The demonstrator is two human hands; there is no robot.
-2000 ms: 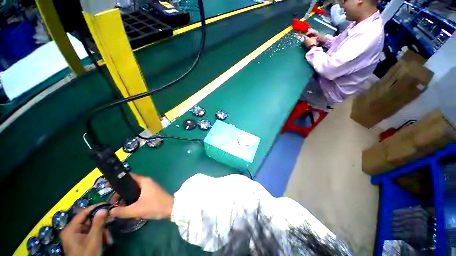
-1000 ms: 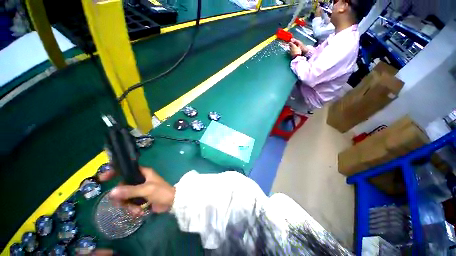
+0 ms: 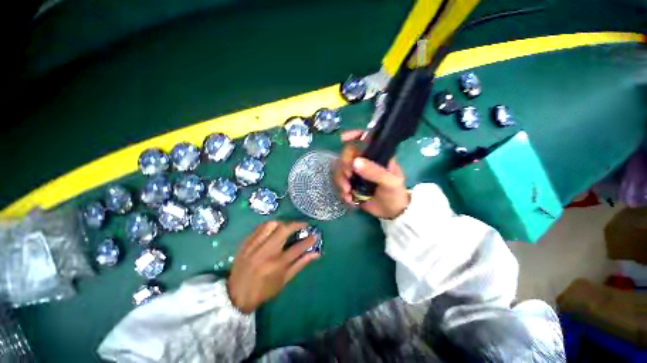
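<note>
My right hand (image 3: 372, 181) is closed around a long black electric screwdriver (image 3: 401, 117), its body pointing up and away to the right. The hand is over the right edge of a round perforated screw plate (image 3: 316, 186) on the green bench. My left hand (image 3: 268, 264) has its fingers around a small round electronic unit (image 3: 308, 241) just below the plate, at the bench surface. The screwdriver's tip cannot be made out. Many round units (image 3: 189, 188) with blue boards and pale rectangles lie left of the plate.
A pale green box (image 3: 505, 186) stands at the right, with several units (image 3: 469, 117) beyond it. Crinkled clear bags (image 3: 42, 259) lie at the left. A yellow strip (image 3: 269, 113) edges the bench; a yellow post (image 3: 415, 32) rises at the top.
The view has turned down and left onto the bench. The neighbour has mostly left the picture. My left hand, almost out of view a second ago, is now at a unit below the plate.
</note>
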